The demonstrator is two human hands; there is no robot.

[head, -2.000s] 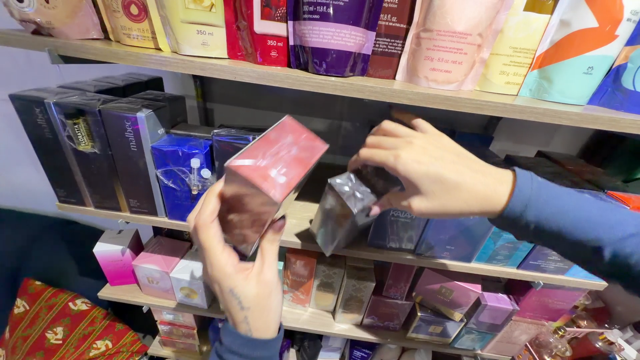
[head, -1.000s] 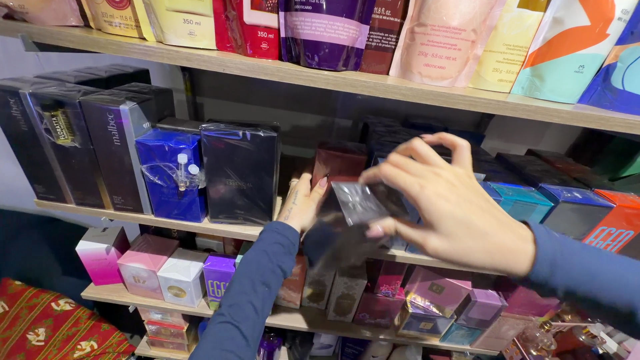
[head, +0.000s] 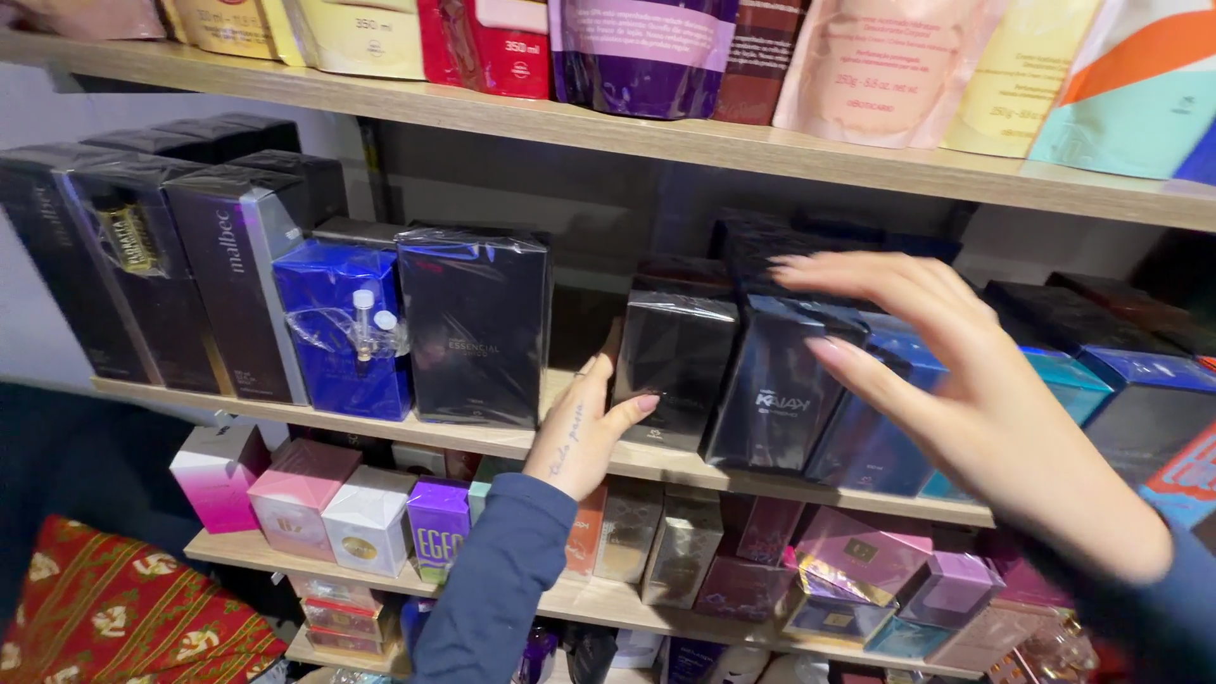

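Note:
On the middle shelf, my left hand [head: 587,427] touches the left side and lower front of a black film-wrapped perfume box [head: 676,366], its thumb on the front face. The other fingertips are hidden beside the box. My right hand [head: 936,361] hovers, fingers apart and holding nothing, in front of the dark Kaiak box [head: 784,380] and a blue box [head: 879,408]. A larger black Essencial box [head: 473,328] stands left of my left hand, across a gap.
Refill pouches [head: 646,57] line the upper wooden shelf [head: 608,128]. Tall Malbec boxes [head: 233,285] and a blue box with a small vial [head: 347,332] stand left. Small cartons [head: 370,522] fill the shelf below. A red patterned cushion [head: 123,608] lies lower left.
The dark box that my right hand held now stands on the shelf, and that hand is empty. The reddish box from my left hand went to the shelf gap. The large black box appeared at left.

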